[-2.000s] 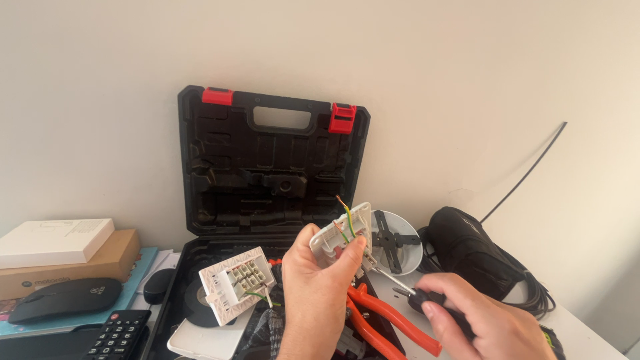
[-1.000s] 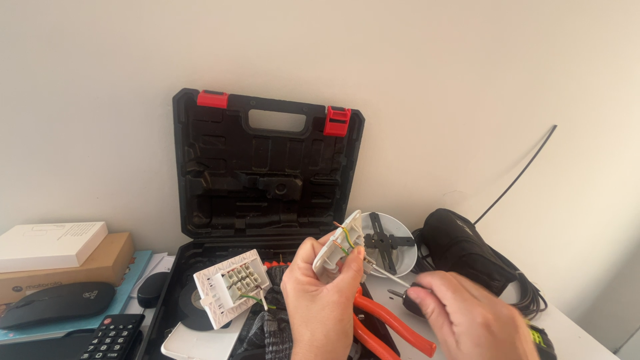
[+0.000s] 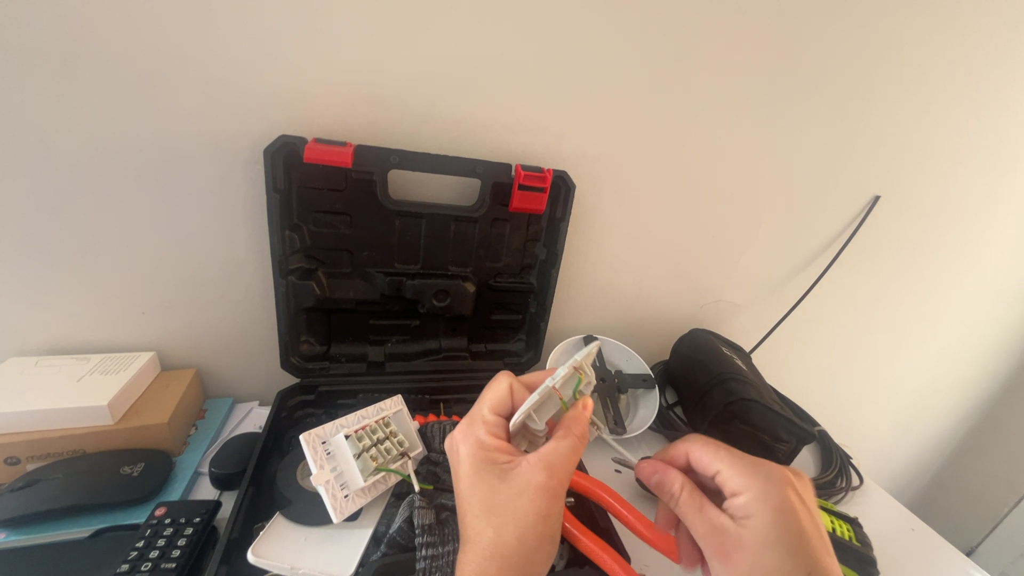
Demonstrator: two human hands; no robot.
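My left hand (image 3: 516, 472) grips a white plastic electrical plate (image 3: 552, 404), tilted on edge, with green-and-yellow wire and bare copper at its back. My right hand (image 3: 728, 504) is closed around the dark handle of a screwdriver (image 3: 618, 448); its shaft points up and left to the plate's lower right edge. Whether the tip sits in a screw is hidden. To the left, a white switch module (image 3: 364, 456) with a terminal block and a short green wire rests over the open case. Orange-handled pliers (image 3: 624, 512) lie below and between my hands.
A black tool case (image 3: 424, 264) stands open against the wall. Behind my hands is a white round dish with a black cross bracket (image 3: 612, 380). A black pouch (image 3: 732, 392) and coiled cable lie right. Boxes (image 3: 80, 388), a computer mouse (image 3: 88, 484) and a remote control (image 3: 172, 536) are left.
The plate in my left hand has turned more edge-on. My right hand has changed its hold on the screwdriver, with its fingers now further over the handle.
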